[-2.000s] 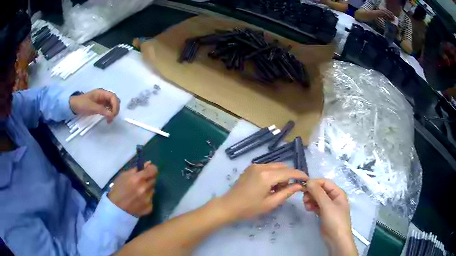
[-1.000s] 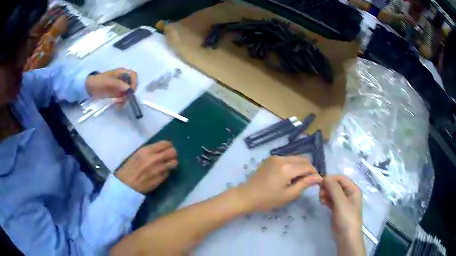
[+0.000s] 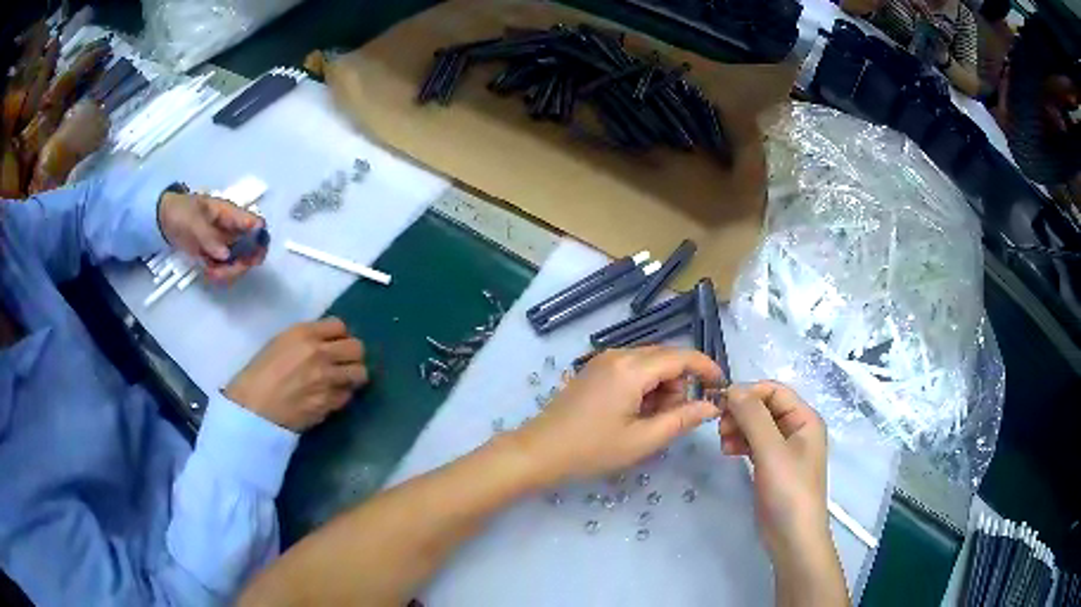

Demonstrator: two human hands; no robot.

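Observation:
My left hand and my right hand meet over the white work sheet. My left hand pinches a small dark part between thumb and fingers. My right fingertips close on a tiny piece at its end, too small to make out. Silvery fittings lie scattered on the sheet below my hands. Black tubes with white rod ends lie side by side behind my left hand. More black tubes lie loosely beside them, some touching one another.
A heap of black tubes lies on brown paper. A clear plastic bag of white pieces stands right. Dark metal pieces lie on the green surface. A neighbour in light blue works at left; black-and-white rods fill the lower right.
The view has shifted, moving the scene left and up in the picture. My hands stay together at the small part. The neighbour's near hand holds no visible tube now; the other still holds a dark part.

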